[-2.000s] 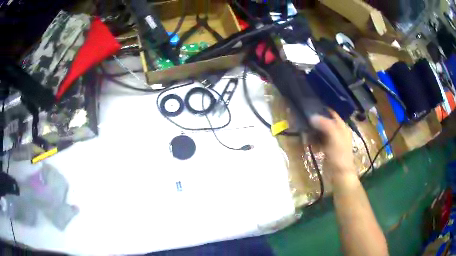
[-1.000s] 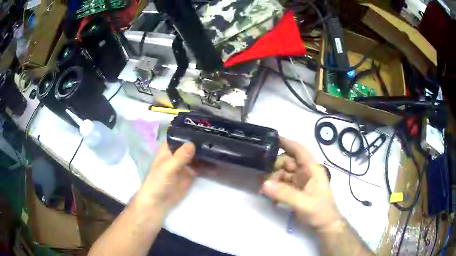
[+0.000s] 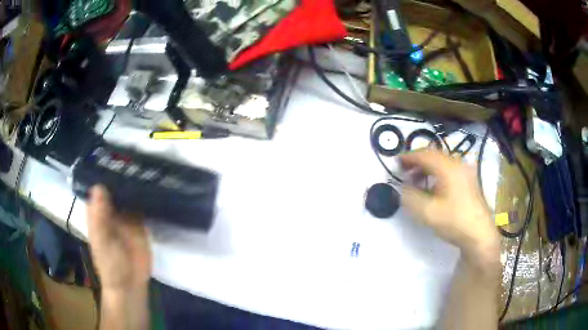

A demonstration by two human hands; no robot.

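A black speaker housing (image 3: pixel 155 190), blurred, is held at the left above the white bench top. My left hand (image 3: pixel 119 235) grips it from below near its left end, thumb on the front face. Thin red and white strands show along its upper side. My right hand (image 3: pixel 435 196) is at the right, blurred, with bent fingers apart and nothing seen in it. It is just right of a black round disc (image 3: pixel 382 200) lying on the bench, and partly covers a black ring (image 3: pixel 422 140). A white-centred disc (image 3: pixel 389 140) lies beside the ring.
A cardboard box (image 3: pixel 432 102) with green boards stands at the back right. A yellow and black stick (image 3: pixel 187 135) lies before metal blocks. Black speakers (image 3: pixel 48 122) stand at the far left. A thin black cable loops round the rings. Red cloth (image 3: pixel 296 32) hangs behind.
My left hand has carried the housing to the left. My right hand has let go of it and moved right to the disc and rings. The view has also shifted.
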